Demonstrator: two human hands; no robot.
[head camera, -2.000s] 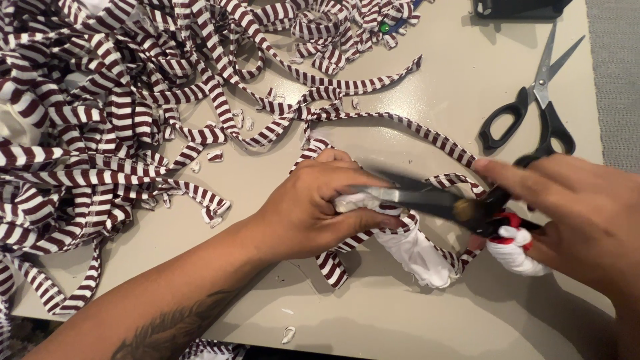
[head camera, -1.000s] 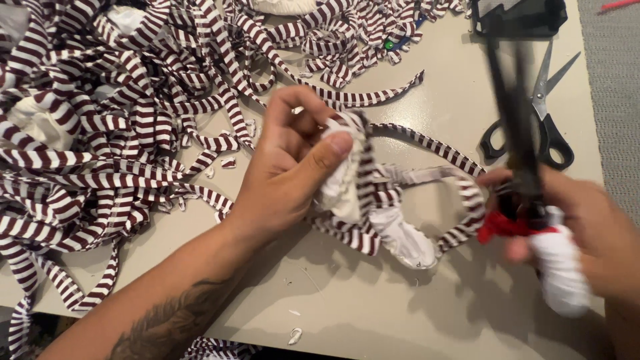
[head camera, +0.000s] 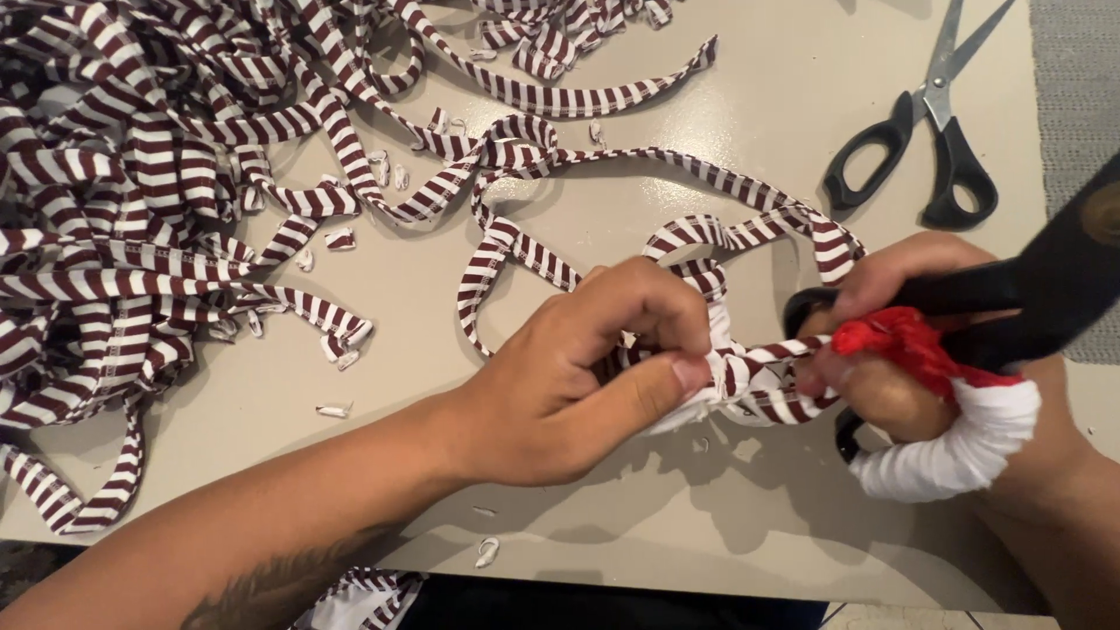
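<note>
Near the middle, my left hand (head camera: 604, 376) pinches a bunched piece of maroon-and-white striped fabric strip (head camera: 774, 350) between thumb and fingers. Dark-handled scissors (head camera: 980, 289), their handle wrapped in red and white cloth (head camera: 971, 437), are in my right hand (head camera: 901, 385) at the right. Its fingertips also meet the striped strip, which runs across to my left hand. White fabric lies bunched beneath my left fingers, partly hidden. A long loop of striped strip (head camera: 700, 166) spreads on the table behind both hands. The blades of the held scissors run out of view at the right edge.
A large heap of striped strips (head camera: 131, 166) covers the left side of the table (head camera: 350, 481). A second pair of scissors (head camera: 936, 114) with black handles lies spread at the back right. Small fabric scraps (head camera: 332, 409) are scattered about. The table's front edge runs below my arms.
The scissors in my right hand have swung from upright to pointing right. My left hand has turned and now pinches the strip with its fingers curled. The view has shifted closer.
</note>
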